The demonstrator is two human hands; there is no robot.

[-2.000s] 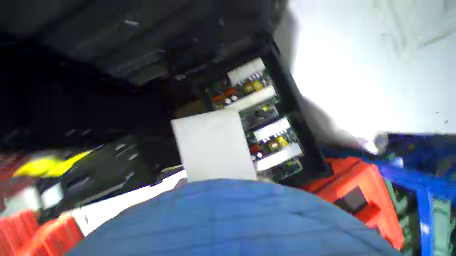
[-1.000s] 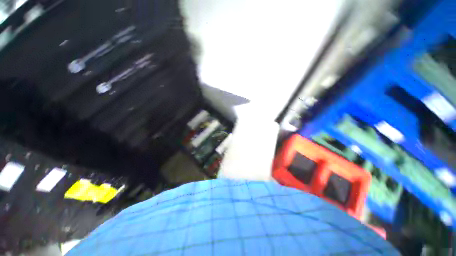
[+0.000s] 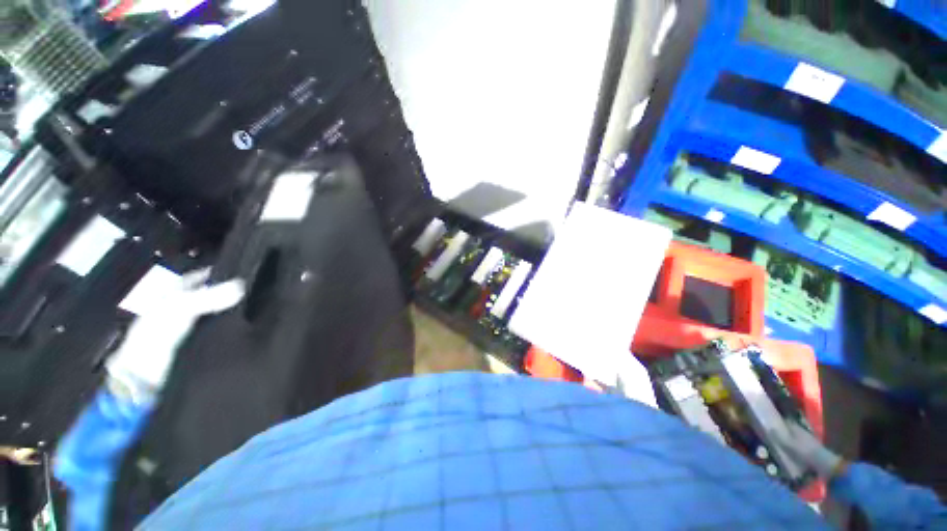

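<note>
A circuit board (image 3: 739,399) with pale heat sinks is at the lower right, over red-orange trays. My right hand (image 3: 810,448), dim and blurred, holds its lower right end. My left hand (image 3: 156,332), in a white glove, is at the left against a blurred, tilted black tote (image 3: 332,280); whether it grips the tote is unclear. A white sheet (image 3: 597,280) lies right of centre, partly over an open black box (image 3: 472,330) holding more boards. What holds the sheet, if anything, is not visible.
Red-orange trays (image 3: 739,272) stand right of the sheet. Blue shelving (image 3: 716,114) with greenish parts fills the right. Stacked black totes (image 3: 234,114) with white labels fill the left. A bright white surface (image 3: 498,93) is at top centre.
Both hands and the circuit board at the right have come into view. The view has shifted; the white sheet now shows further right, and a tilted black tote shows left of centre.
</note>
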